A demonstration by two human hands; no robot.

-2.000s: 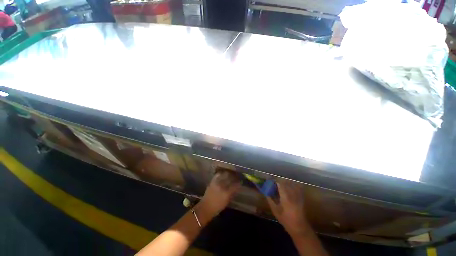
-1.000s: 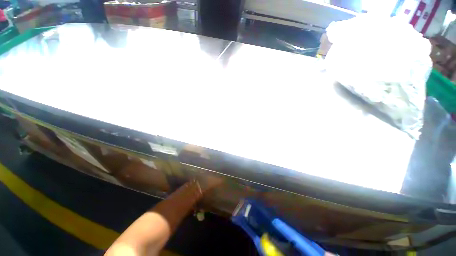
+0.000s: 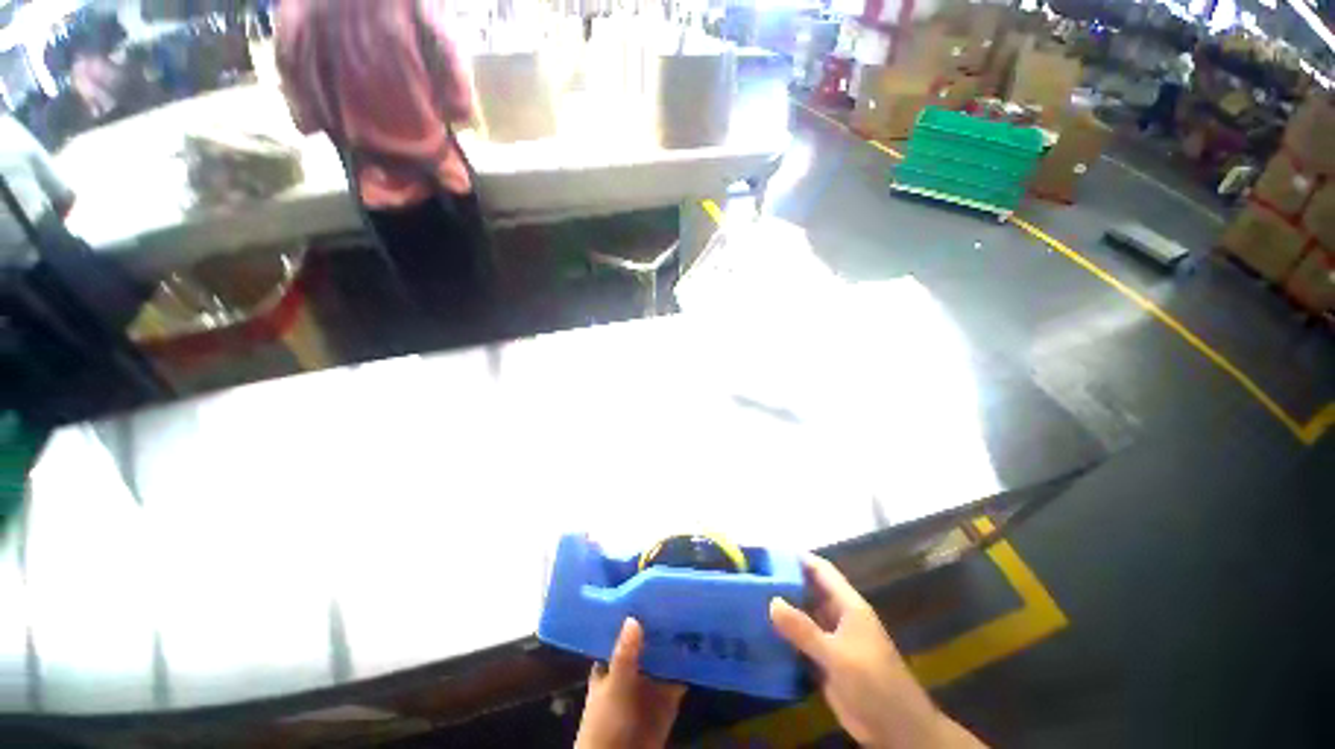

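Observation:
A blue tape dispenser (image 3: 688, 626) with a dark, yellow-edged roll on top is held upright at the near edge of the shiny metal table (image 3: 381, 498). My left hand (image 3: 630, 702) grips its underside near the left end, thumb on the near side. My right hand (image 3: 857, 659) grips its right end. Dark handwritten marks show on the dispenser's near side. A white plastic sack (image 3: 835, 344) lies at the table's far right, washed out by glare.
A person in a pink top (image 3: 374, 95) stands at a white table (image 3: 586, 173) with beige bags (image 3: 694, 100) on it. A green crate (image 3: 966, 158) and brown cartons (image 3: 1054, 81) stand on the yellow-lined floor at right. An open carton (image 3: 220, 329) is at left.
The blue dispenser has come up from beside the cartons under the table to the table's near edge, now in both hands. The view has lifted, showing the person and floor beyond.

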